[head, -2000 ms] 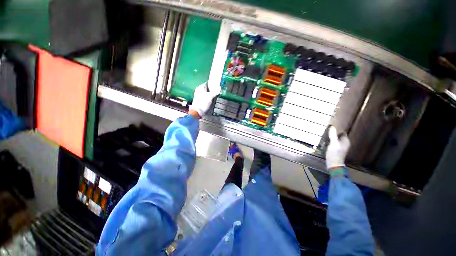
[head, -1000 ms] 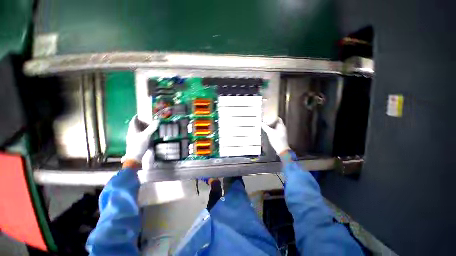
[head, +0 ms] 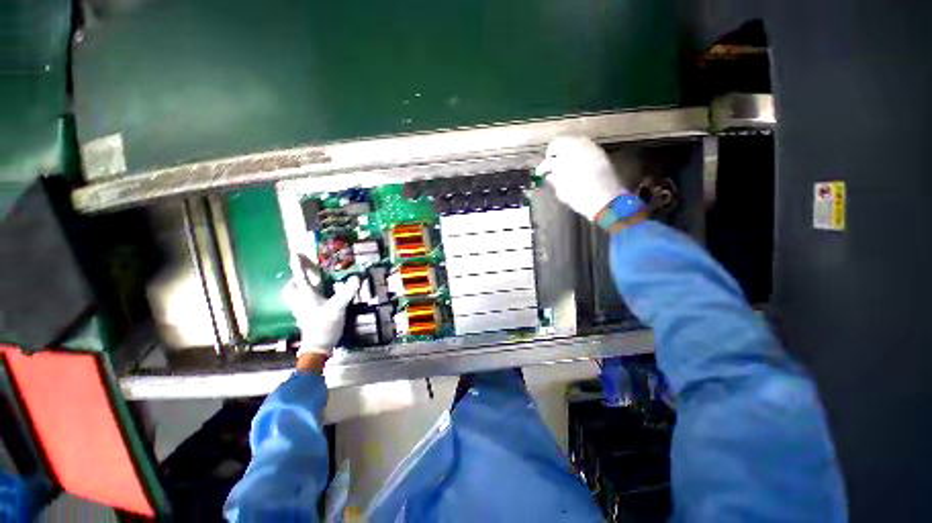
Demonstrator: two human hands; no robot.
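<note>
The green power circuit board point(head: 401, 209) lies in the pale grey carrier frame point(head: 558, 276) between the conveyor rails. White bars point(head: 491, 271) and orange-copper inductors point(head: 416, 281) stand on it, with black cans along its far edge. My left hand point(head: 321, 312), in a white glove, is at the board's left edge, fingers spread over the frame and the dark parts. My right hand point(head: 580, 176), also in a white glove, is at the board's far right corner, over the frame. Its fingertips touch or nearly touch the corner; whether they grip it is unclear.
Metal conveyor rails point(head: 460, 357) run across the near and far sides. A green bench top point(head: 388, 66) lies beyond. A dark grey machine point(head: 848, 306) stands at the right. A red-orange panel point(head: 80, 429) and a dark block point(head: 41, 266) are at the left.
My right hand has moved from the frame's right side to the board's far right corner. My left hand has shifted onto the board's left edge. The view has turned and shifted.
</note>
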